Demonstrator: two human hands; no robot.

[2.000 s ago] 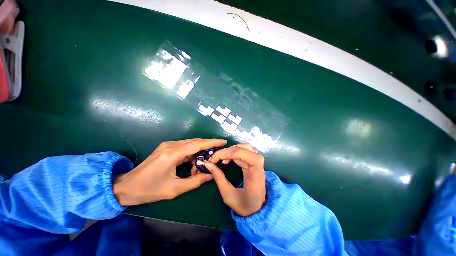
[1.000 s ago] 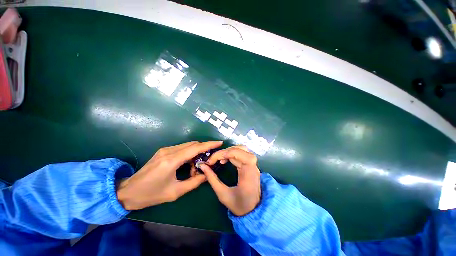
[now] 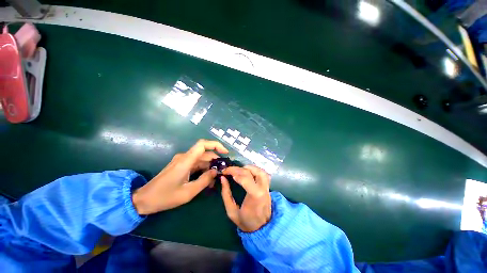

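Note:
A round black unit (image 3: 219, 165) is held between my hands near the middle of the picture. My left hand (image 3: 179, 178) grips it with thumb and fingers from the left side. My right hand (image 3: 249, 194) is at its right side, with index finger touching or very close to it and thumb a little below; whether it pinches a small piece is too small to tell. A clear release liner sheet (image 3: 253, 125) lies on the green bench just beyond my hands, with white pieces at its left end and along its near edge.
A pink fan (image 3: 15, 80) with a pale base stands at the far left. A white rail (image 3: 277, 71) curves between the green bench (image 3: 133, 64) and the dark belt, where black units (image 3: 421, 101) lie at the right. A white sheet (image 3: 472, 205) is at the right edge beside a blue sleeve.
The view has shifted, showing more of the fan and white sheet. My right thumb and index finger have spread apart, and my left fingers have shifted around the black unit.

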